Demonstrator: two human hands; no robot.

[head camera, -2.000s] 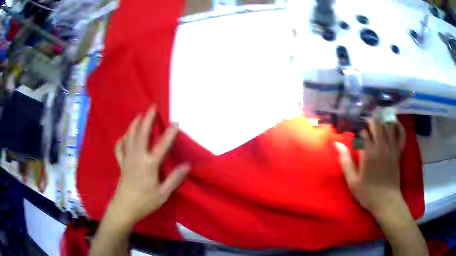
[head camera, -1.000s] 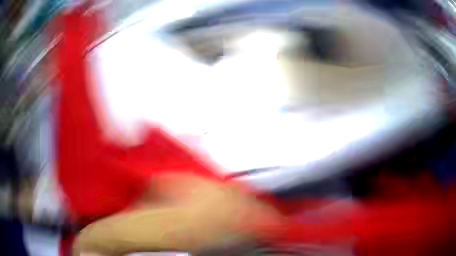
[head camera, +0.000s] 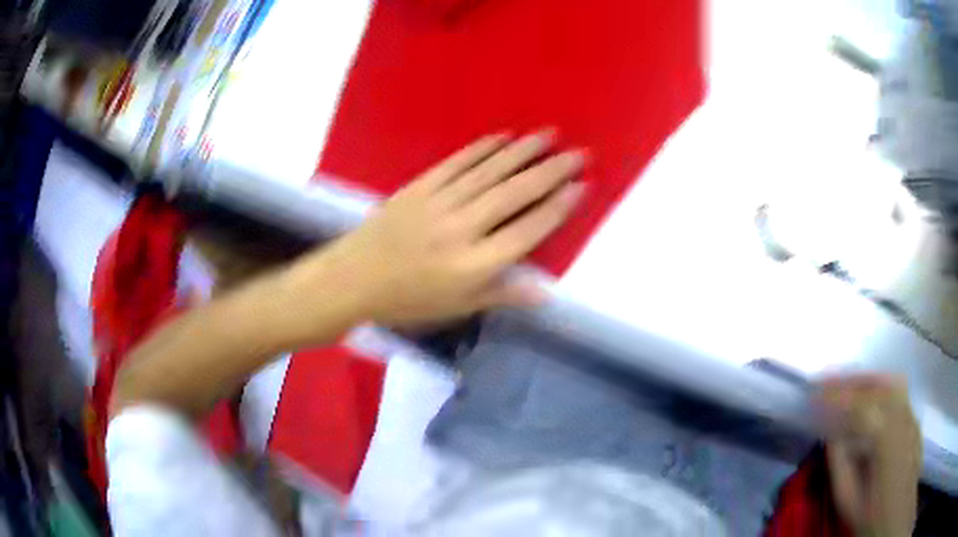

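A red cloth panel [head camera: 546, 94] lies flat on the white machine table from the top middle to the front edge. My left hand [head camera: 462, 236] rests palm down on its lower part, fingers extended and slightly spread. My right hand [head camera: 870, 446] is blurred and cut off at the lower right, by the table's front edge, with its fingers curled. Dark red cloth [head camera: 807, 503] shows just below and left of it; I cannot tell if the hand grips it. The machine bed [head camera: 840, 252] at the right is washed out by glare.
The table's front edge [head camera: 630, 351] runs diagonally below the panel. Red cloth hangs at the lower left [head camera: 137, 262], and another red piece [head camera: 331, 414] lies below my left forearm. Grey cloth [head camera: 588, 409] is below the edge. Printed tape [head camera: 194, 94] is at the upper left.
The view has swung down and left, and the machine head is out of view. The panel is away from the needle area. My right hand has left the cloth there for the table's front edge.
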